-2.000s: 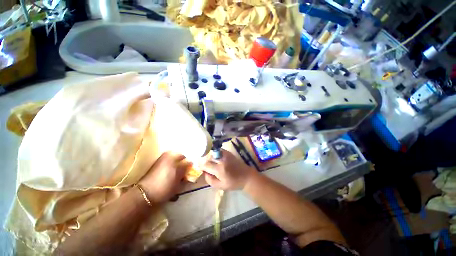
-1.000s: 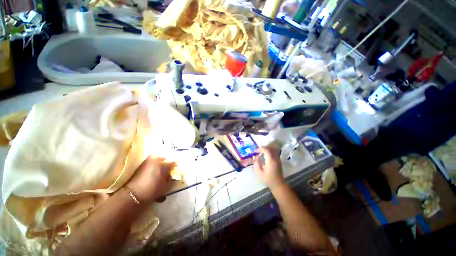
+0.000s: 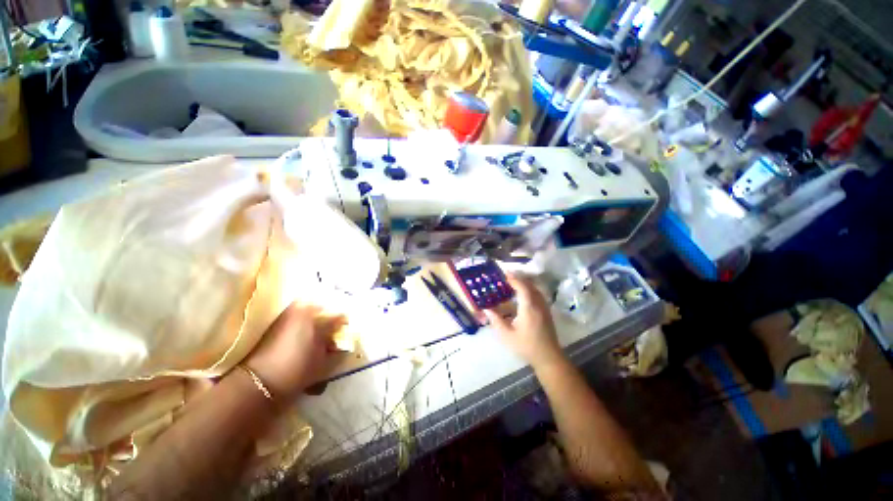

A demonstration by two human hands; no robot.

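Observation:
The smartphone [image 3: 483,283] lies under the machine arm, its dark screen showing small bright icons. My right hand [image 3: 526,318] is at its lower right corner, with thumb and fingers at the edge; I cannot tell if it grips it. My left hand [image 3: 302,342] rests on the yellow fabric [image 3: 147,264] left of the needle, with a crumpled bit at the fingertips; its grip is partly hidden. The thread snips [image 3: 450,303] lie left of the phone. The sewing machine [image 3: 470,186] has its presser foot [image 3: 394,290] beside the fabric.
A pale bin [image 3: 211,147] stands behind. A yellow fabric heap [image 3: 421,64] and a red thread cone [image 3: 466,117] are behind the machine. White scraps [image 3: 575,294] and a parts tray [image 3: 627,284] are at the right. A narrow strip [image 3: 402,391] hangs over the front edge.
My right hand has moved from the needle area to the phone, uncovering the snips. The phone screen has changed from a bright picture to icons. My left hand stays on the fabric.

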